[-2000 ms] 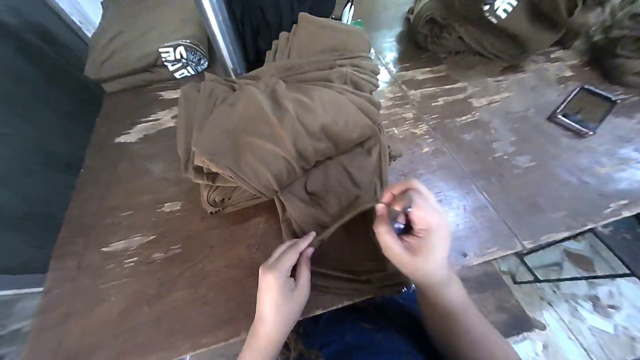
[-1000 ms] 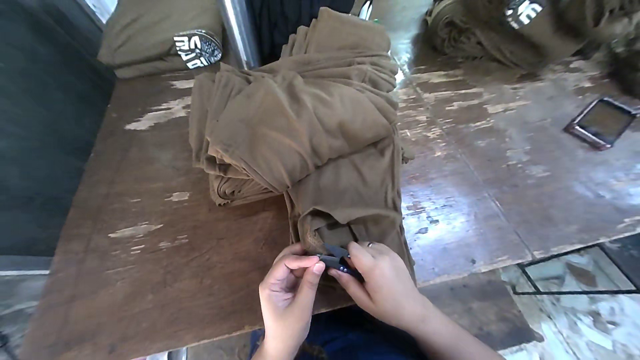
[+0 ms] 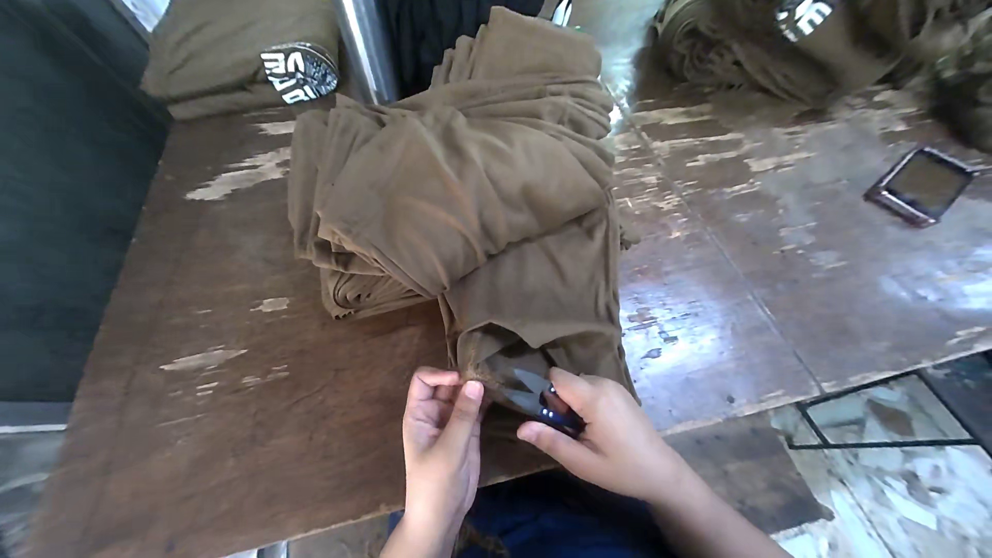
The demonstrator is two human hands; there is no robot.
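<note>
My left hand [image 3: 446,434] pinches the edge of a brown cloth garment [image 3: 542,271] between thumb and fingers, near the table's front edge. In my right hand [image 3: 597,434] is a small pair of thread snips [image 3: 542,399], blades apart and pointing left, close to the pinched fabric. The garment hangs from a pile of folded brown garments [image 3: 465,170] that lies on the worn wooden table [image 3: 271,418]. Part of the pinched edge is hidden behind my left fingers.
A brown folded stack with a white print [image 3: 225,54] stands at the back left, beside a metal pole [image 3: 366,50]. More brown cloth bundles [image 3: 744,46] lie at the back right. A dark square frame-like object [image 3: 922,186] rests on the table at the right.
Both hands have come closer together at the garment's edge since two seconds ago. The snips now point left with their blades apart.
</note>
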